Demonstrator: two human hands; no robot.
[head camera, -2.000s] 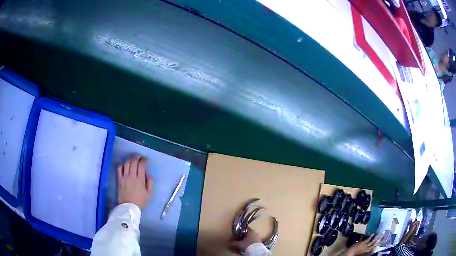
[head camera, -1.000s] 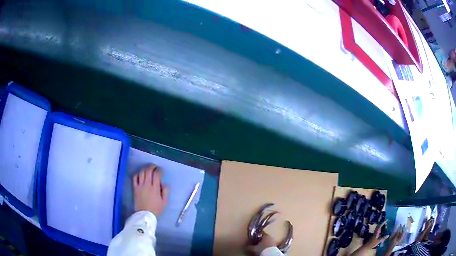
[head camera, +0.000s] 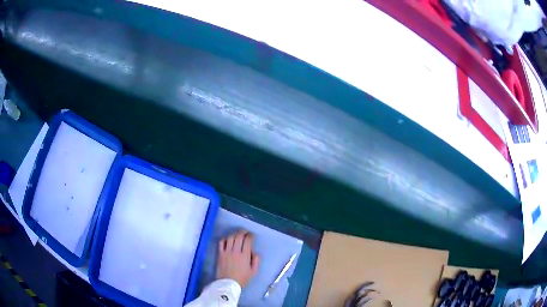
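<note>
My left hand (head camera: 238, 258) lies palm down on the pale sheet (head camera: 270, 244), just right of a blue-rimmed tray. Its fingers are slightly bent, the thumb stands apart, and nothing shows in it. A slim silver-white pen or tool (head camera: 280, 276) lies on the sheet to its right, untouched. Shiny dark-silver curved metal parts (head camera: 361, 295) show at the bottom edge on the brown board (head camera: 378, 258), partly cut off. My right hand is out of the picture.
Two blue trays (head camera: 213, 231) with white lining stand at the left. Black round parts (head camera: 465, 291) are grouped on another brown board at bottom right. The green conveyor belt (head camera: 288, 138) runs behind. A red tray (head camera: 480, 72) and a printed sheet (head camera: 531, 198) are at upper right.
The view has shifted left, so things appear lower and further right. My right hand has dropped out of the picture at the bottom edge. My left hand stays on the sheet.
</note>
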